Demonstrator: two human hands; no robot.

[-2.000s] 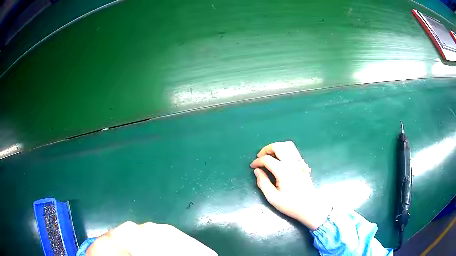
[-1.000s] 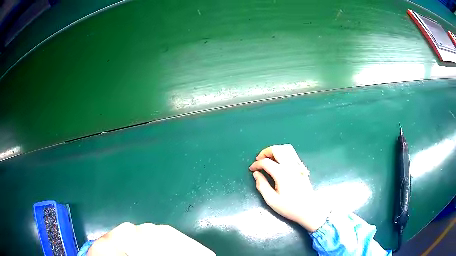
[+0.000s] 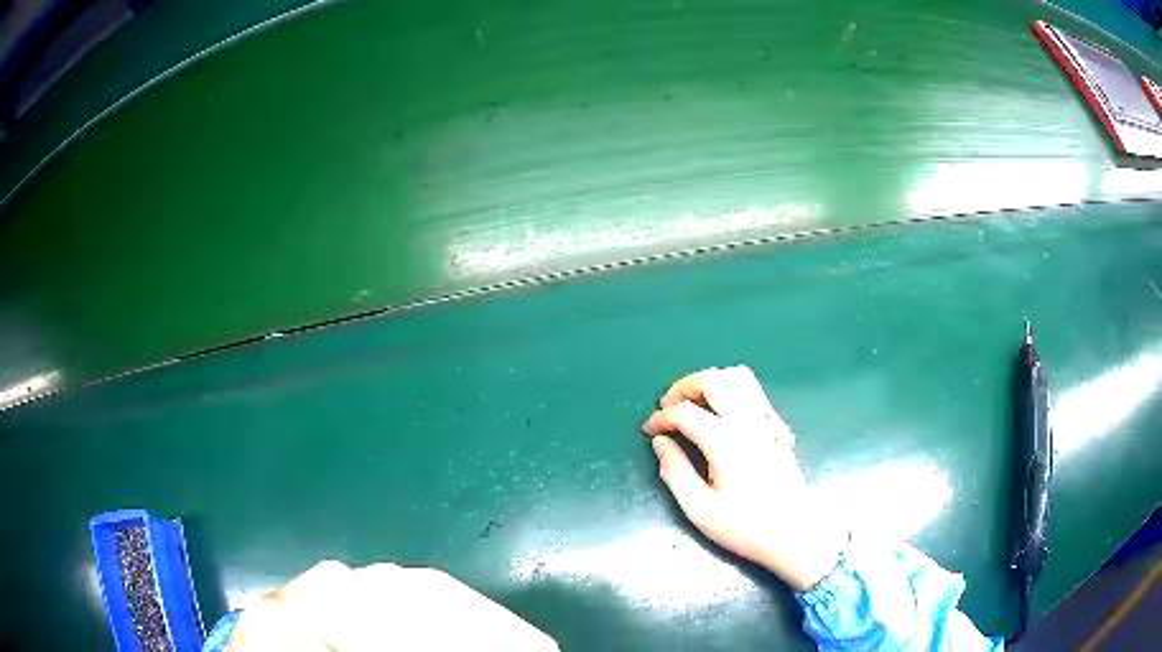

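Note:
My right hand [image 3: 733, 465] rests on the green bench [image 3: 382, 420] right of the middle, its fingers loosely curled, the thumb apart, nothing visible in it. My left hand [image 3: 382, 609] is cut off by the bottom edge; its fingers cannot be made out. The black electric screwdriver [image 3: 1032, 465] lies on the bench to the right of my right hand, its metal tip pointing away from me and its cord at the near end. The blue screw box [image 3: 168, 573], holding tiny dark screws [image 3: 138, 586], stands at the lower left, left of my left hand.
At the far upper right lies a silver-grey panel [image 3: 1111, 83], perhaps a laptop, on a red-edged tray or pad. A lengthwise seam [image 3: 573, 271] crosses the bench beyond my hands. At the lower right the bench edge curves above a grey floor [image 3: 1083, 611] with a yellow line.

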